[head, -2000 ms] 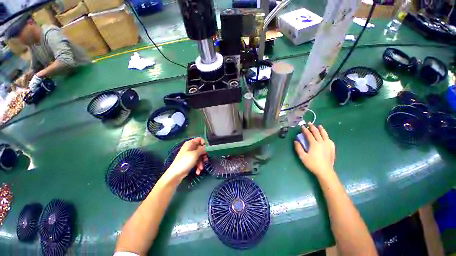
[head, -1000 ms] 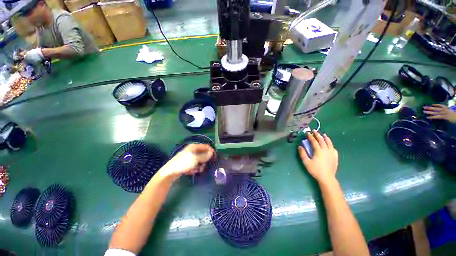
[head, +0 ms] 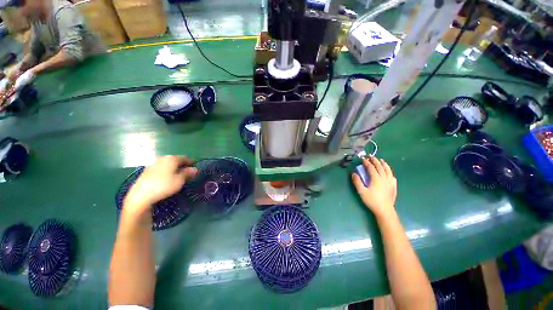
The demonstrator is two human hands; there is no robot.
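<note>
The pneumatic press (head: 283,139) stands at centre. Its fixture (head: 278,192) below shows a pale-orange round centre with no grille on it. A stack of dark grilles (head: 285,248) lies in front. My left hand (head: 154,181) is over more grilles (head: 154,209) left of the press. Its fingertips are at the edge of another overlapping grille (head: 221,184); blur hides whether they grip it. My right hand (head: 377,184) lies over the small pale-blue push-button box (head: 362,175), right of the press, with fingers around it.
Fan bodies lie behind left (head: 173,102) and right (head: 468,113). Grilles lie at far left (head: 51,254) and right (head: 479,166). A guide post (head: 351,115) and slanted pale column (head: 412,66) stand beside the press. A blue tray (head: 536,145) is at right. A person works at upper left.
My left hand has moved left from beside the press to the left grilles. The fixture, covered by a grille before, is now uncovered. My right hand stays on the box.
</note>
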